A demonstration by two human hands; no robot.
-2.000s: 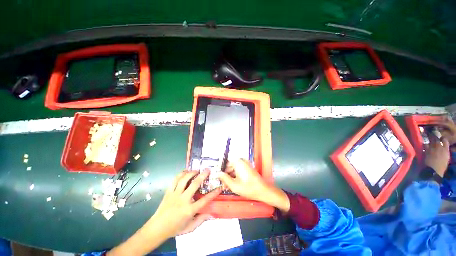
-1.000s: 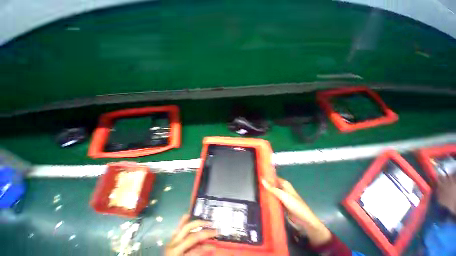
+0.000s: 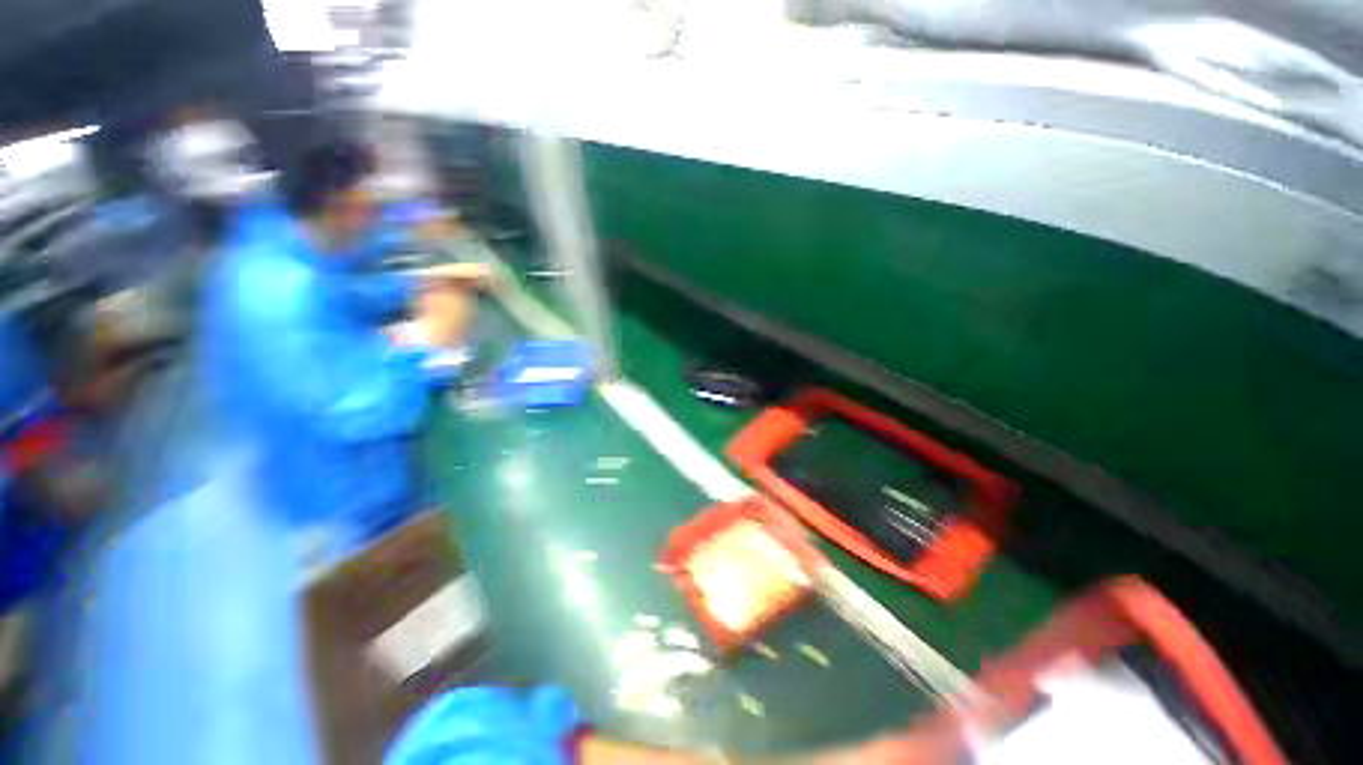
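The picture is blurred. An orange-red foam tray point(image 3: 1166, 620) with a dark tablet and a bright white area lies at the lower right, cut off by the picture's edge. My left hand point(image 3: 912, 743) is a blurred skin-coloured shape at the bottom edge beside this tray, mostly cut off; its fingers cannot be made out. My right hand is not in view. A red parts bin point(image 3: 692, 577) holding a heap of cream pads stands left of the tray.
Loose pads point(image 3: 658, 665) lie left of the bin. Another framed tablet point(image 3: 867, 486) and a black item point(image 3: 725, 387) lie on the belt. A blue bin point(image 3: 541, 374) and a person in blue point(image 3: 307, 359) are further left. A brown box point(image 3: 396, 598) sits beside the bench.
The view has swung left and up, bringing the neighbouring person and blue bin into sight. The tray now shows at the lower right, and my right hand has left the picture.
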